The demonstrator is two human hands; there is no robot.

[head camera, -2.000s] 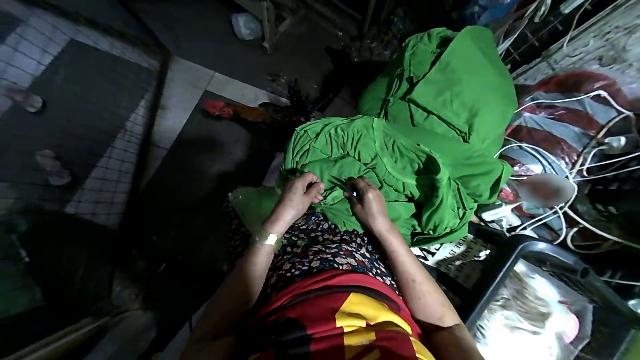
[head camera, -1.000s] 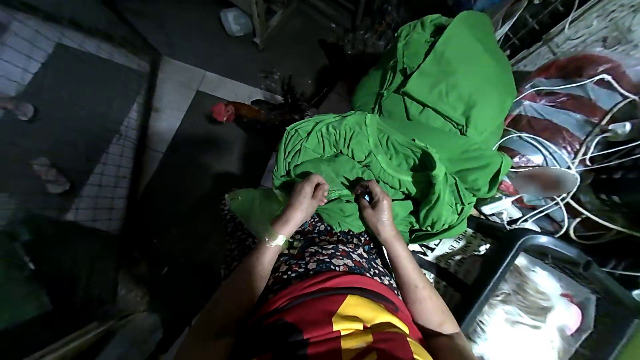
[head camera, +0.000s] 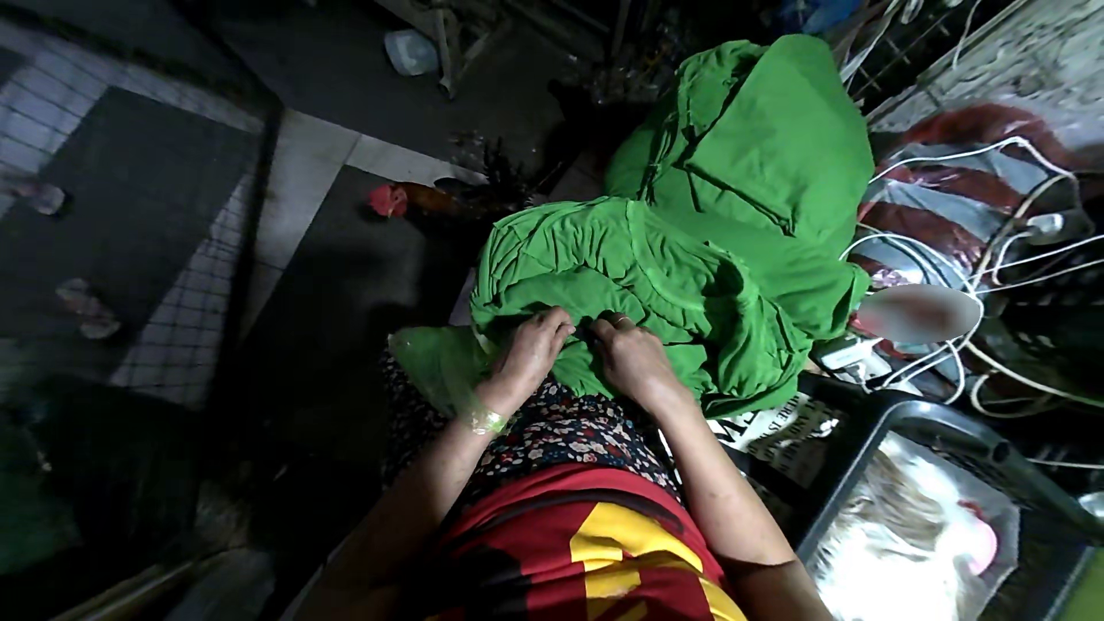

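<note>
Gathered green fabric [head camera: 586,246] lies bunched over my lap, on top of a dark floral cloth. My left hand [head camera: 533,349] has its fingers curled at the near edge of the fabric, with thumb and fingertips pinched together. Close beside it, my right hand [head camera: 634,358] bends its fingers down onto the same fabric; a ring shows on one finger. Whether a small tool sits in the right hand is hidden. Sheer green material [head camera: 435,366] hangs beside my left wrist, which has a clear band around it.
A large green cloth heap [head camera: 776,147] rises beyond the fabric. To the right are white cables [head camera: 957,345], a striped bundle [head camera: 957,190] and a black plastic basket [head camera: 862,457] with bagged items. A rooster [head camera: 431,200] is on the floor at left, near wire mesh [head camera: 194,319].
My right hand has turned palm-down, and the small dark object seen at its fingers earlier is out of sight. Both hands remain at the near part of the green fabric.
</note>
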